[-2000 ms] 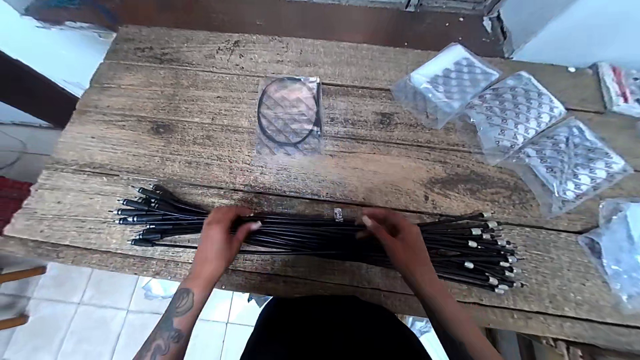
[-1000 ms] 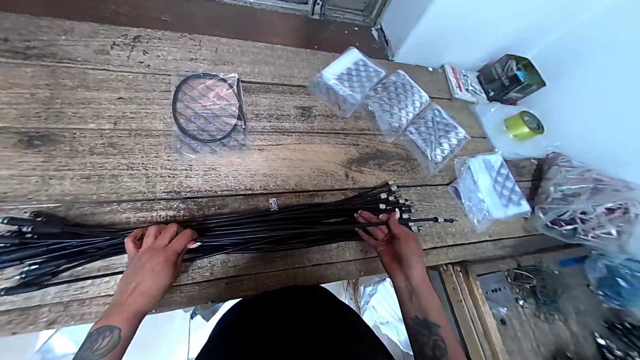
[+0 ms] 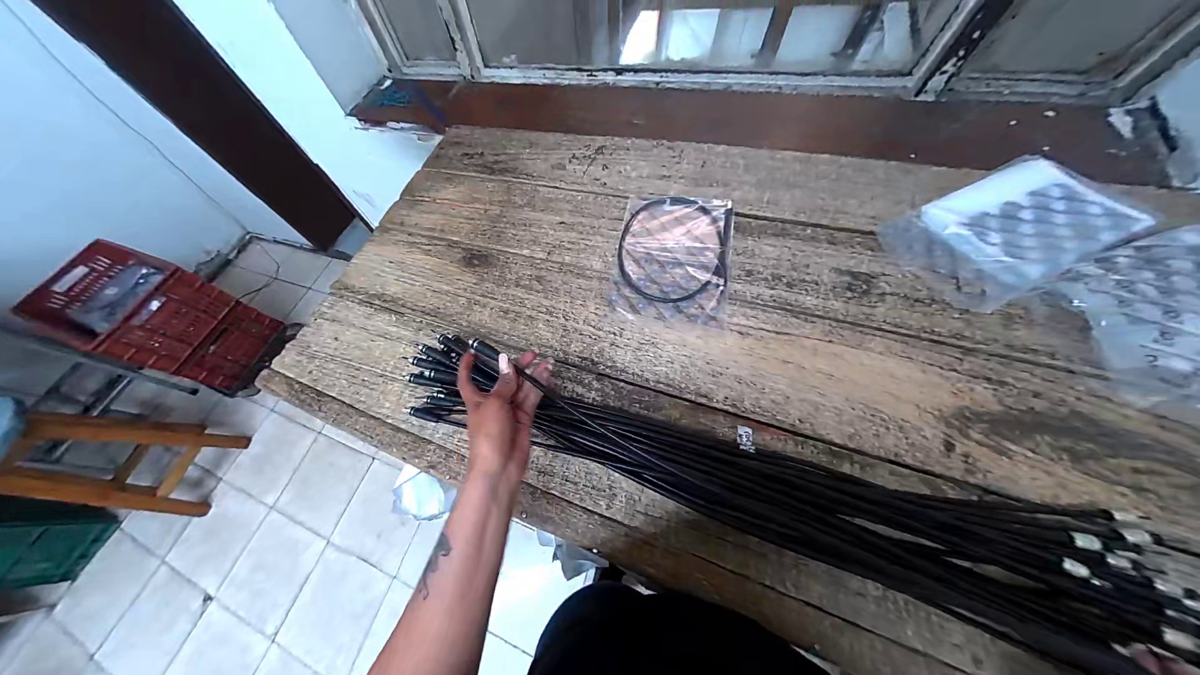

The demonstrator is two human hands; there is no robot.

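A long bundle of black control cables point(image 3: 694, 459) lies across the wooden table. Its black-capped ends point(image 3: 441, 375) are at the left, and its metal end fittings point(image 3: 1116, 553) at the lower right. My left hand point(image 3: 502, 403) grips one cable near its capped end, thumb and fingers around it, over the other cables. Only the fingertips of my right hand point(image 3: 1148, 659) show, at the lower right corner beside the fittings; what they hold is hidden. Behind the bundle, a coiled black cable in a clear plastic bag point(image 3: 671, 251) lies flat. A small printed tag point(image 3: 745, 438) touches the bundle's far side.
Clear plastic packets with white contents point(image 3: 1036, 225) lie at the table's back right. A window point(image 3: 694, 42) stands behind the table. Red plastic crates point(image 3: 155, 314), a wooden stool point(image 3: 112, 459) and a green crate point(image 3: 61, 544) are to the left, beyond the table's edge.
The view has swung left. My left hand has moved from the middle of the bundle to the capped ends and taken hold of a cable. My right hand is now mostly out of view.
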